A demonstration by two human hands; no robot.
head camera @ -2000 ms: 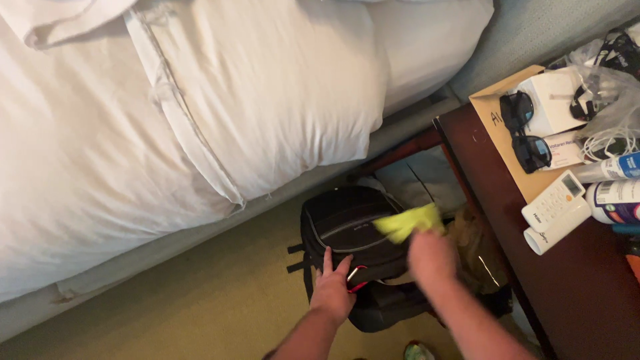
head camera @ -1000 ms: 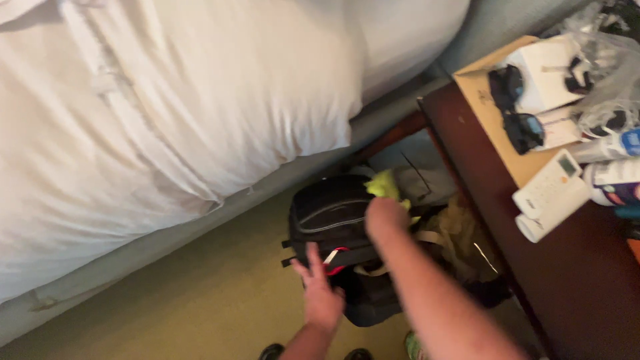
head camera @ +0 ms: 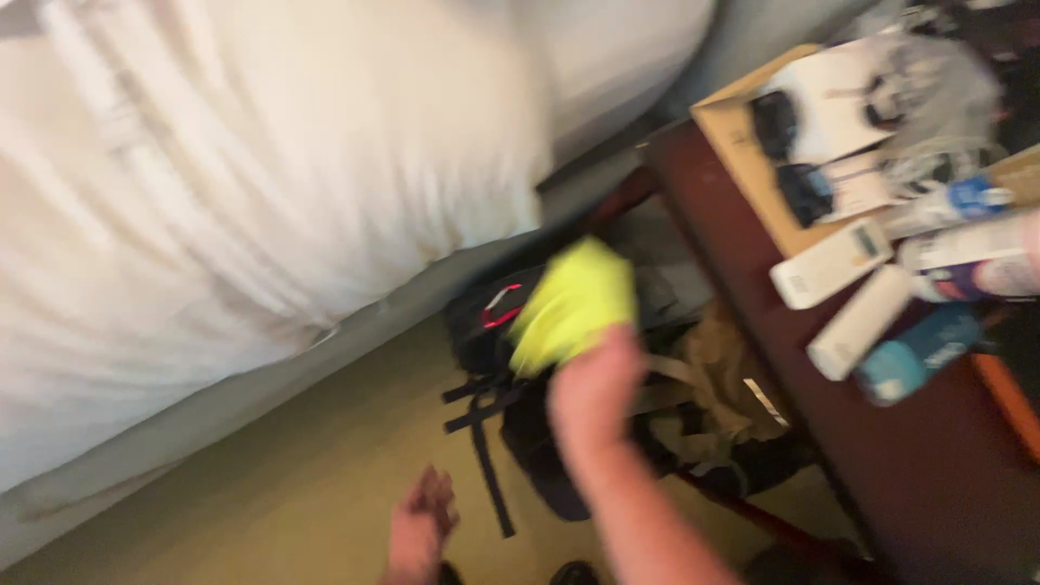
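Note:
My right hand (head camera: 597, 390) is closed on a bright yellow-green cloth (head camera: 581, 305), blurred by motion, held over a black backpack (head camera: 540, 439) on the floor. A red and silver carabiner (head camera: 501, 306) shows on the backpack just left of the cloth, and black straps (head camera: 483, 455) trail from its left side. Lower left of the backpack, my left hand (head camera: 426, 508) hovers over the floor, fingers loosely curled and apart, touching nothing. The cloth and my right forearm hide part of the backpack.
Right of the backpack stands a dark red wooden table (head camera: 756, 341) bearing a cardboard tray (head camera: 751, 171), sunglasses (head camera: 804, 193), a white remote control (head camera: 833, 264) and bottles. Brown fabric (head camera: 723, 366) lies beneath its edge. A bed with white bedding (head camera: 284, 162) borders the floor at upper left.
My left hand has come off the backpack and moved down and left. My right hand has lifted the yellow-green cloth from the backpack's upper side. The backpack has turned, its straps now spread on the floor.

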